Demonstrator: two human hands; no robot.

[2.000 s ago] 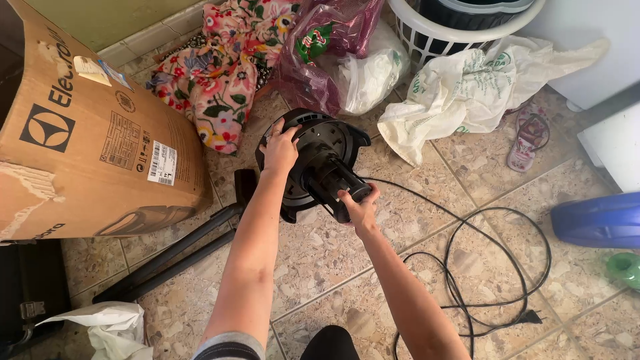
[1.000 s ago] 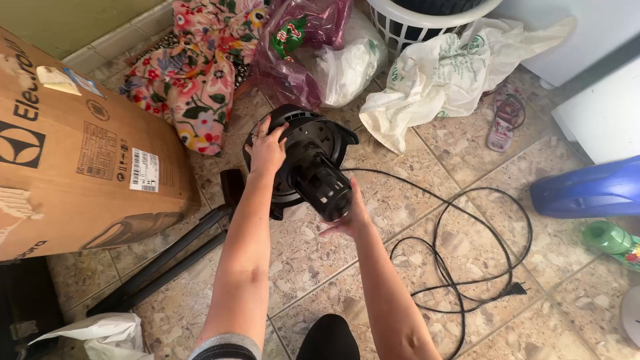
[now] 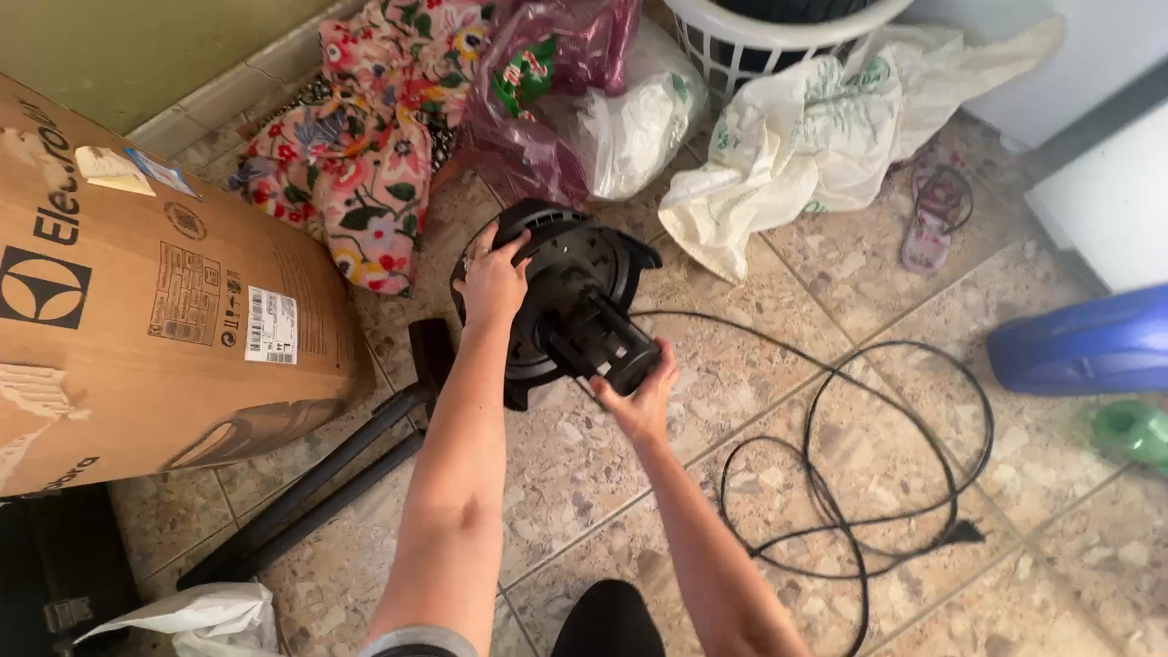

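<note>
Between my hands is the round black motor head of what looks like a vacuum cleaner (image 3: 575, 265), tilted so its underside shows, with a caged black cylinder (image 3: 602, 342) sticking out toward me. My left hand (image 3: 493, 278) grips the rim at the upper left, fingers over the edge. The end of the cylinder rests in my right hand (image 3: 641, 388), thumb on one side and fingers on the other. A black power cord (image 3: 812, 429) runs from the head and lies in loops on the floor, its plug at the right.
An Electrolux cardboard box (image 3: 182, 301) stands at left, black vacuum tubes (image 3: 319, 484) beside it. Floral cloth (image 3: 374, 173), plastic bags (image 3: 794, 137) and a white laundry basket (image 3: 803, 32) line the back. A flip-flop (image 3: 929, 233), a blue container (image 3: 1081, 342) and a green bottle (image 3: 1131, 431) lie right.
My right hand has shifted its hold around the cylinder's end, which points more to the lower right than a second ago. My left hand stays on the rim.
</note>
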